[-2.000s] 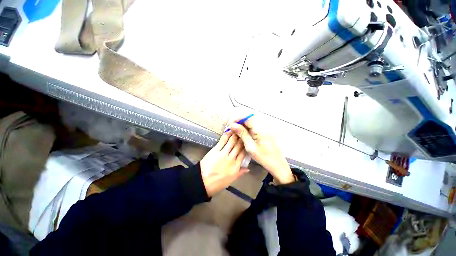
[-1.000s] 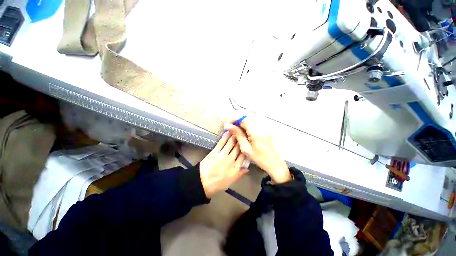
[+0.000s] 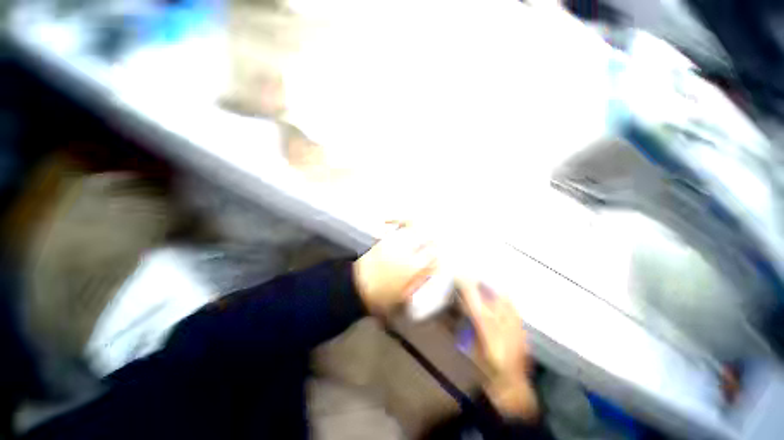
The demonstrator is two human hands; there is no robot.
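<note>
The frame is strongly blurred and overexposed. My left hand (image 3: 394,271) is at the table's front edge, closed on a small white card (image 3: 431,294). My right hand (image 3: 499,337) is just right of it, apart from it and below the table edge, with a blue-violet pen (image 3: 466,339) at its palm side. The tan fabric strip (image 3: 258,64) shows at the upper left of the table; its end near my hands is washed out. Tan cloth (image 3: 361,365) with a dark band (image 3: 425,365) lies over my lap.
The white table (image 3: 550,284) runs diagonally across the view. The sewing machine (image 3: 688,146) is a blur at the right. A blue patch (image 3: 180,21) is at the upper left. White material (image 3: 150,305) and tan cloth (image 3: 94,245) are below the table at the left.
The view has shifted and blurred. My hands, earlier together on the strip's end, are now apart; my right hand has moved down and right with the pen. The white card shows more.
</note>
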